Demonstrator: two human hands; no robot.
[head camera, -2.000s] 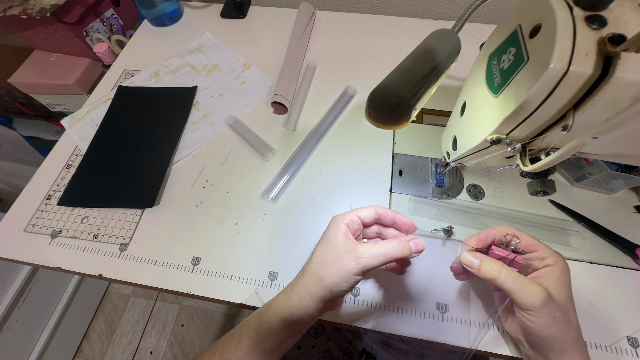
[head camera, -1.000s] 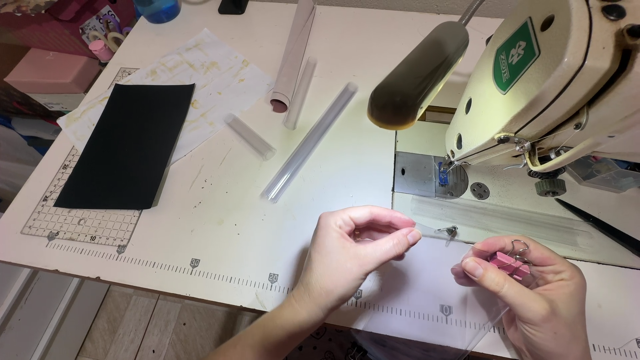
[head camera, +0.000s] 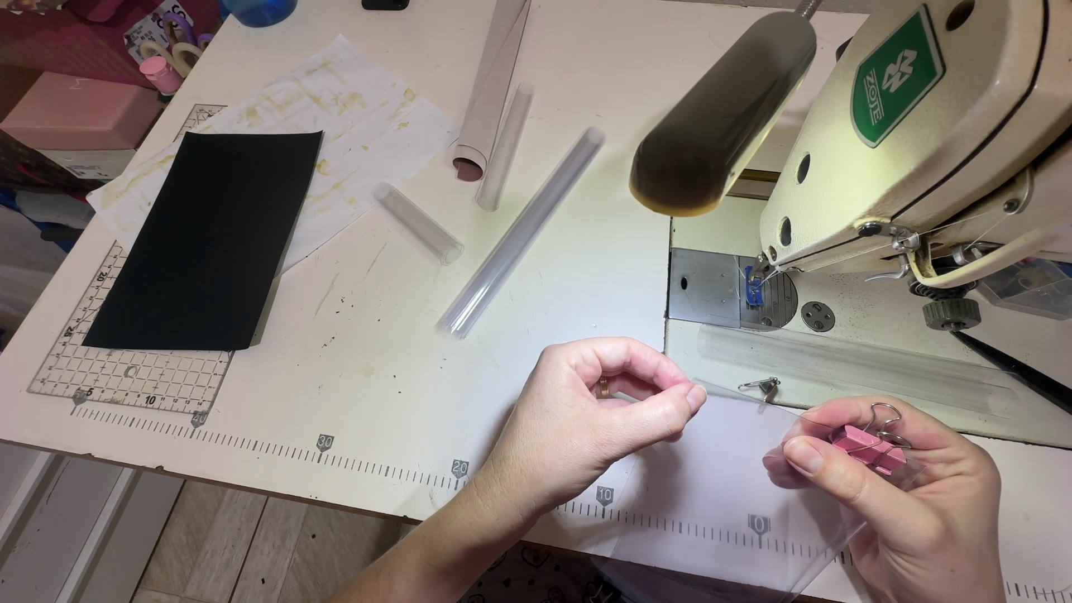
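Between my hands hangs a clear plastic sheet (head camera: 712, 494) at the table's front edge. My left hand (head camera: 615, 419) pinches its upper edge between thumb and forefinger. On the right, my right hand (head camera: 888, 486) grips the sheet near its other top corner, with pink binder clips (head camera: 871, 448) against the fingers; whether these clamp the sheet I cannot tell. A small metal clip (head camera: 762, 387) lies just behind the sheet, on the bed of the sewing machine (head camera: 904, 151). The blue presser foot (head camera: 754, 286) is farther back.
Clear plastic rolls (head camera: 523, 234) and a pink roll (head camera: 494, 84) lie mid-table. Black material (head camera: 209, 243) rests over stained white paper (head camera: 352, 126) and a gridded ruler (head camera: 75, 360) at left. A lamp (head camera: 724, 109) hangs beside the machine; a black pointed tool (head camera: 1017, 368) lies at right.
The gap between my fingertips has widened since the earliest frame, with my right hand now a little lower and farther right. The small metal clip stays behind the sheet.
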